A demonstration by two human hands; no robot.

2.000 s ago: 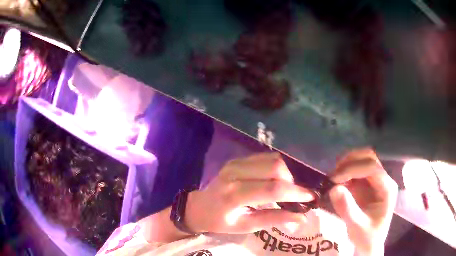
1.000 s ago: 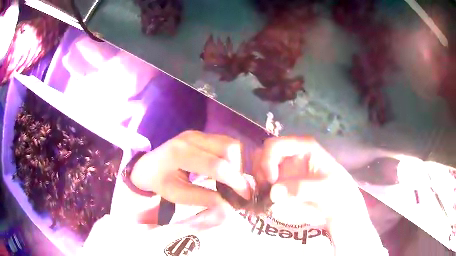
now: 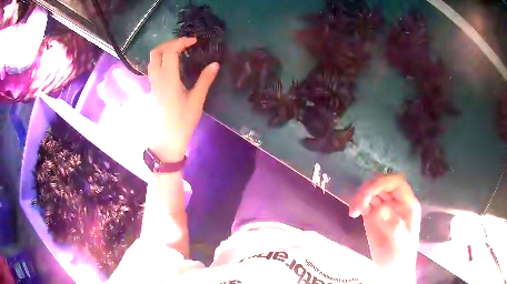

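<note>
My left hand [image 3: 180, 94] is stretched over the table's left part, thumb and fingers apart, beside a dark spiky clump of hair pieces [image 3: 201, 33]; no piece shows held in it. My right hand [image 3: 389, 208] is at the table's near edge on the right, fingers curled with the palm partly showing; I see no piece in it, but the inside of the curl is overexposed. More dark maroon spiky pieces [image 3: 328, 102] lie in groups on the green table [image 3: 267, 28], one curved piece [image 3: 329, 138] nearest to me.
A purple crate [image 3: 30, 166] full of dark spiky pieces stands at lower left. A bright white sheet [image 3: 492, 227] with thin dark tools lies at lower right. Small white scraps [image 3: 319, 177] sit at the table's near edge. A dark cable [image 3: 105, 28] runs at upper left.
My hands have moved apart. The dark piece held between them no longer shows. My left hand has reached up and forward over the table; my right hand has moved right, to the table edge.
</note>
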